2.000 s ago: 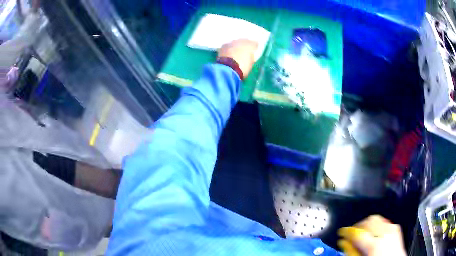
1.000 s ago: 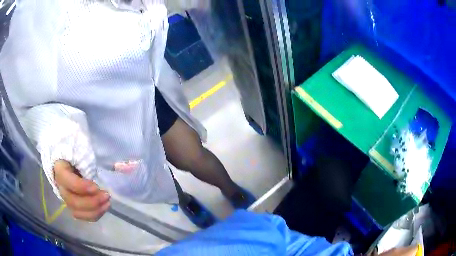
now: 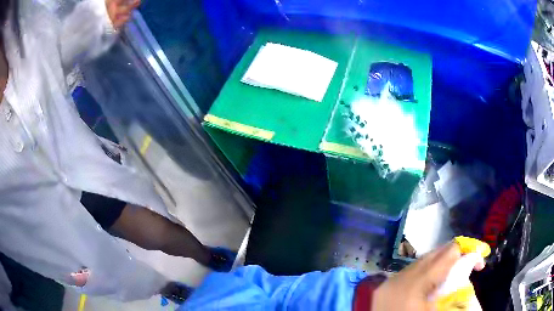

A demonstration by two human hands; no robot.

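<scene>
My left hand (image 3: 408,288), with a dark red cuff and blue sleeve, is at the lower right. It is blurred, and its fingers meet yellow finger cots (image 3: 471,246) and a small whitish patch. The cots seem to be on my right hand (image 3: 457,300), which is mostly hidden behind the left and cut off by the lower edge. I cannot tell whether either hand holds something. A white paper pad (image 3: 293,70) lies on the green box (image 3: 237,100). A dark-blue packet (image 3: 390,80) and bright clear plastic with small dark dots (image 3: 384,130) lie on its right part.
A bin with white sheets (image 3: 427,226) stands beyond my hands, beside a red coiled hose (image 3: 504,212). White housings (image 3: 542,115) are at the right edge. A blue sheet or bin wall (image 3: 364,21) is behind. A person in a white coat (image 3: 54,176) stands at the left, beyond a metal-framed panel.
My left hand has left the paper pad and come to the yellow finger cots at the lower right. The view swung toward the person at the left and back. The person's hand is now higher.
</scene>
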